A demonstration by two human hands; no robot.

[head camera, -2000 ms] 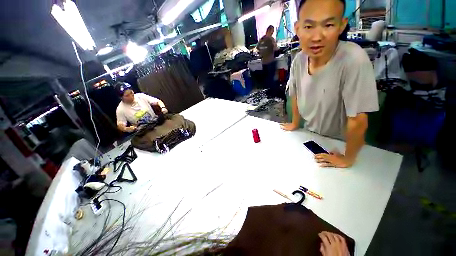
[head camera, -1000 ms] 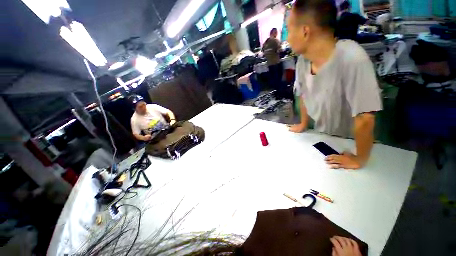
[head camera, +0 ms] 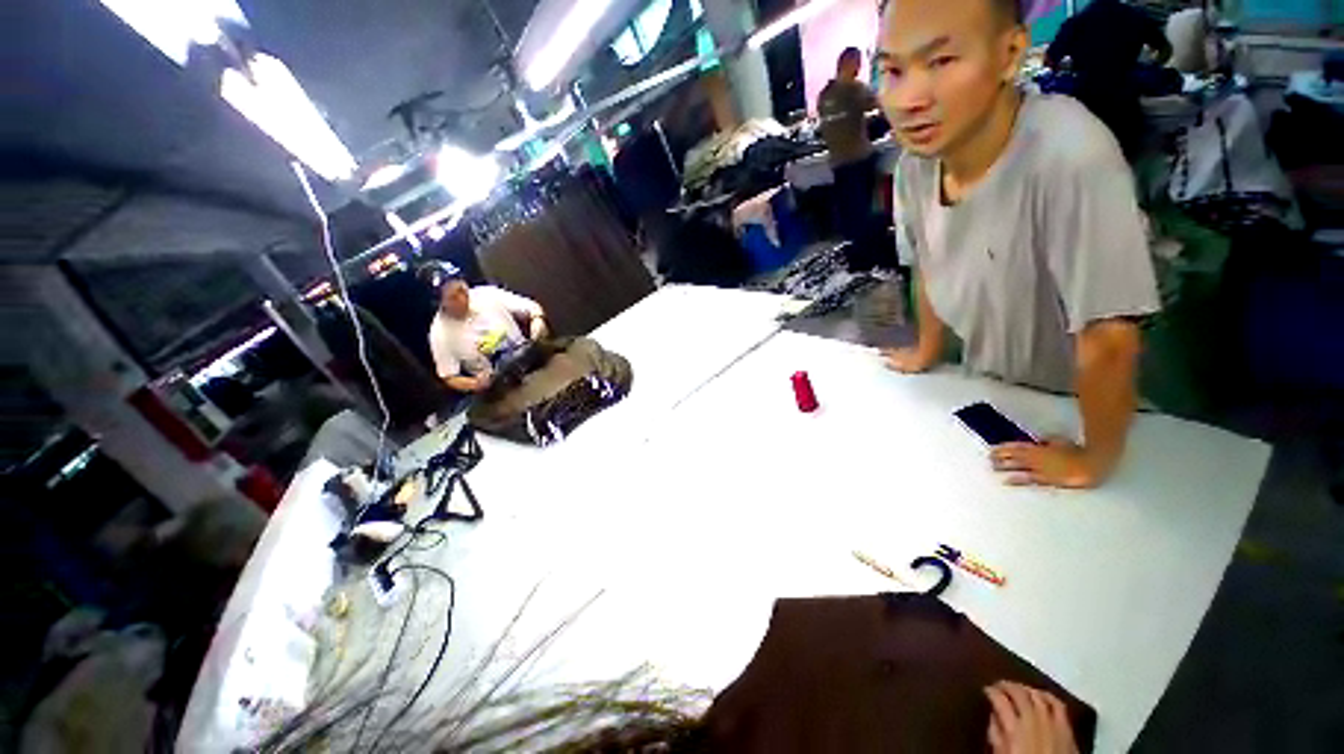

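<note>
A dark brown garment (head camera: 870, 681) lies spread on the white table at the bottom of the view. The black hook of its hanger (head camera: 932, 572) sticks out of the neckline. My right hand (head camera: 1029, 719) rests on the garment's right side with its fingers a little apart, cut off by the bottom edge. It pinches nothing that I can see. My left hand is out of the picture. Orange-handled snips (head camera: 973, 566) and a thin orange-yellow stick (head camera: 876, 564) lie beside the hook. Dark strands of hair cover the lower left.
A red thread cone (head camera: 803, 390) stands on the white table (head camera: 678, 508). A person (head camera: 1032, 236) leans on the right side, one hand by a phone (head camera: 994, 424). Another person (head camera: 479, 332) sits behind bundled brown garments (head camera: 554, 386). Black cords and tools (head camera: 386, 533) lie left.
The view has shifted, so the table items sit further right in the picture. The standing person's head turned away and is now turned back. My right hand stays on the garment.
</note>
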